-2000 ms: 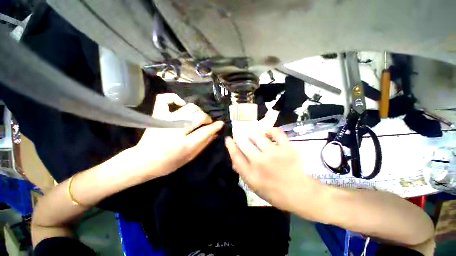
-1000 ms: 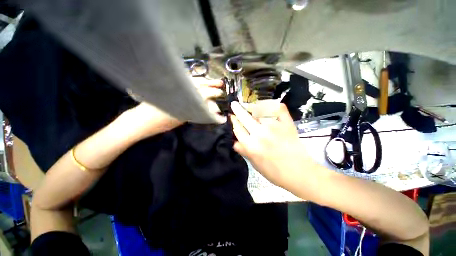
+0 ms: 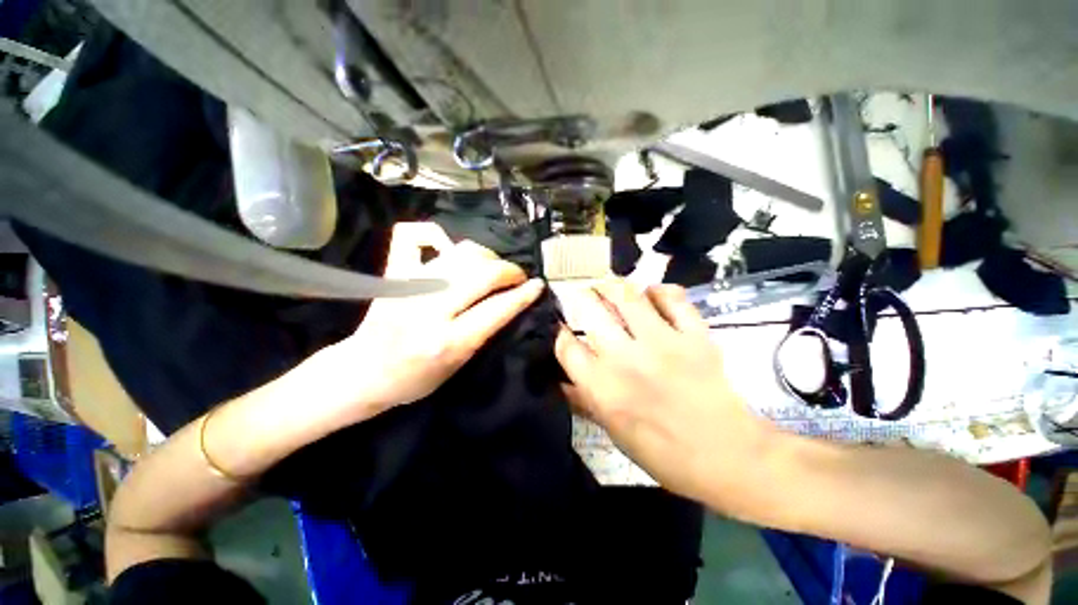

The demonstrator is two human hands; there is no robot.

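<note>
The black garment (image 3: 437, 455) is heaped left of the needle area and hangs over the lap. My left hand (image 3: 443, 313) is bare and pinches the garment just left of the needle area. My right hand (image 3: 644, 372) is bare, its fingertips on the fabric edge beside the tan block (image 3: 576, 258). The presser foot area (image 3: 520, 207) lies just beyond my fingertips; the needle tip cannot be made out. The pale sewing machine head (image 3: 709, 53) spans the top of the view.
Shears (image 3: 861, 260) with black handles lie at right, beside a tool with an orange-brown handle (image 3: 932, 207). A slim metal tool (image 3: 745, 175) and black scraps (image 3: 703, 213) lie on the white table (image 3: 745, 355). A blurred grey curved strip (image 3: 236, 254) crosses the left foreground. A blue crate (image 3: 337, 561) is below.
Against one second ago, the view has shifted and the grey strip no longer hides my left fingers. Both hands remain at the fabric by the needle area.
</note>
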